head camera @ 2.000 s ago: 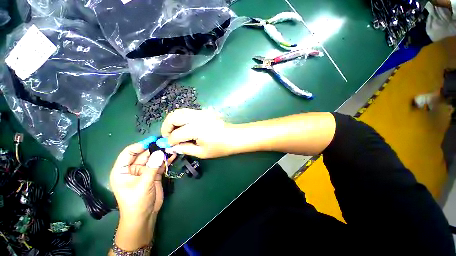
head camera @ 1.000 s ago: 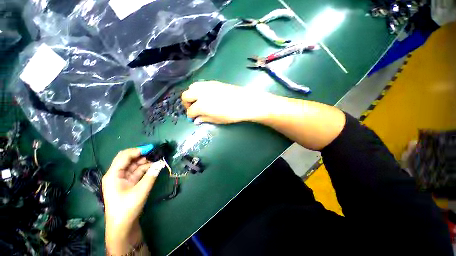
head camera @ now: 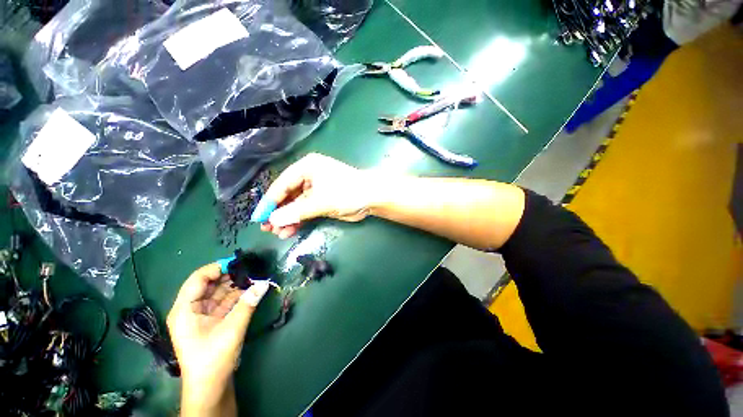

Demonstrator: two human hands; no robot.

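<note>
My left hand point(head camera: 213, 313) holds a black housing point(head camera: 251, 269) between thumb and blue-covered fingertip. Thin pale wires run from the housing to small black parts point(head camera: 314, 268) at its right. My right hand point(head camera: 314, 195) is above and right of the housing, not touching it, with thumb and blue-covered fingertip pinched together; whether a small piece is between them cannot be seen. A loose pile of tiny black pieces point(head camera: 238, 210) lies behind the right fingers, partly hidden by them.
Red-and-blue pliers point(head camera: 440, 151) and pale-handled pliers point(head camera: 411, 81) lie beyond the right arm. Clear plastic bags point(head camera: 106, 175) lie at upper left. A black harness pile point(head camera: 41, 342) and a coiled black cord point(head camera: 147, 326) are at left. Dark metallic parts point(head camera: 599, 24) are at top right.
My right hand has moved from the housing to the pile of tiny pieces, then back down and left toward the housing. My left hand has kept hold of the housing.
</note>
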